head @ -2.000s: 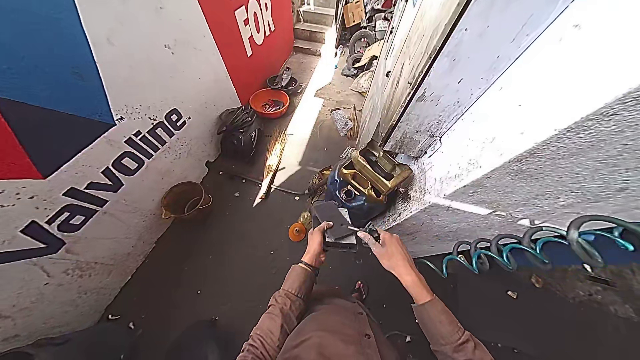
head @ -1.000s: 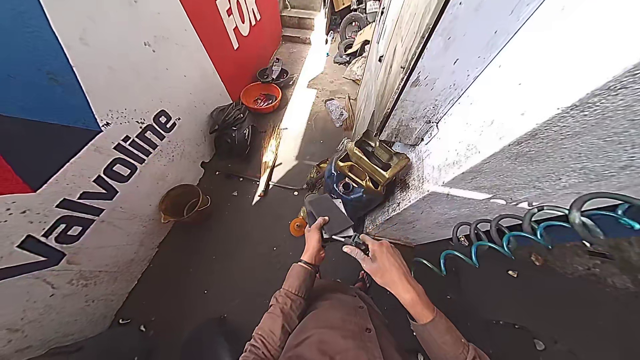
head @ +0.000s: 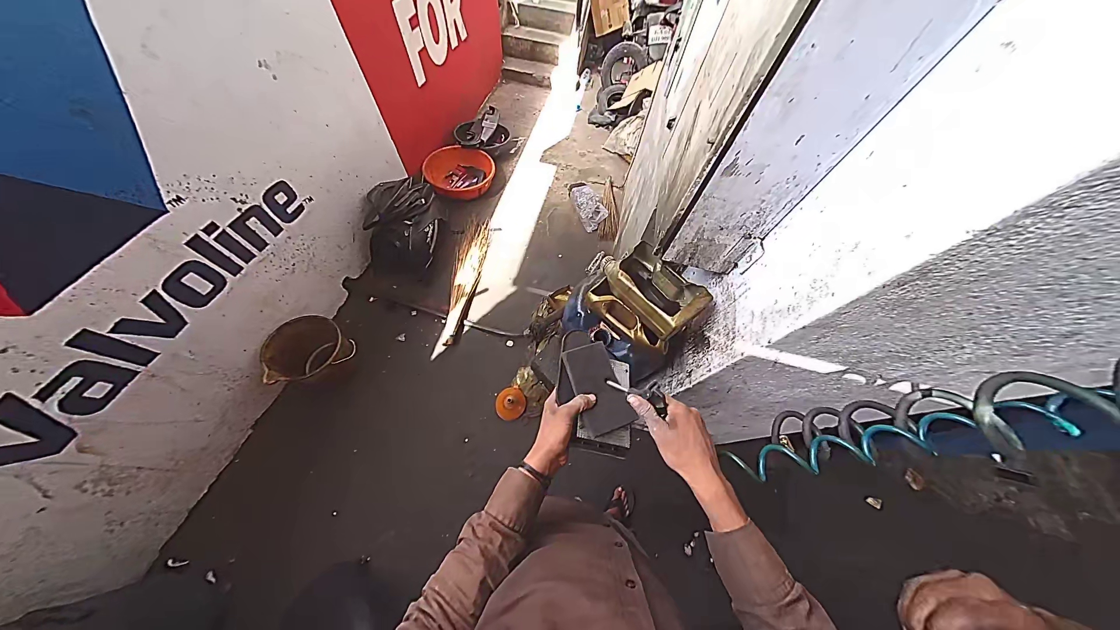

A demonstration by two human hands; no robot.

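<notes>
My left hand [head: 560,429] grips a flat dark rectangular panel [head: 598,389] by its left edge, thumb on top. In my right hand [head: 678,433] is a thin tool with a dark handle, perhaps a screwdriver or air blow gun [head: 652,399]; its light-coloured tip points left over the panel. Under and behind the panel shows a grey flat piece [head: 618,433], partly hidden. Just beyond my hands, gold plastic oil jugs [head: 661,293] lie heaped on a blue container [head: 577,308] against the wall. An orange round object [head: 511,403] is on the floor left of my left hand.
Coiled air hoses [head: 875,429] run along the right wall. To the left stands a brown bucket [head: 302,350]. Further ahead are a black plastic bag [head: 407,232], a straw broom [head: 468,276], an orange basin [head: 458,172], a dark basin [head: 494,140], tyres [head: 623,70] and steps [head: 529,44].
The panel and the tool have shifted slightly between my hands, and both hands still hold them. A brown rounded thing now shows at the lower right corner.
</notes>
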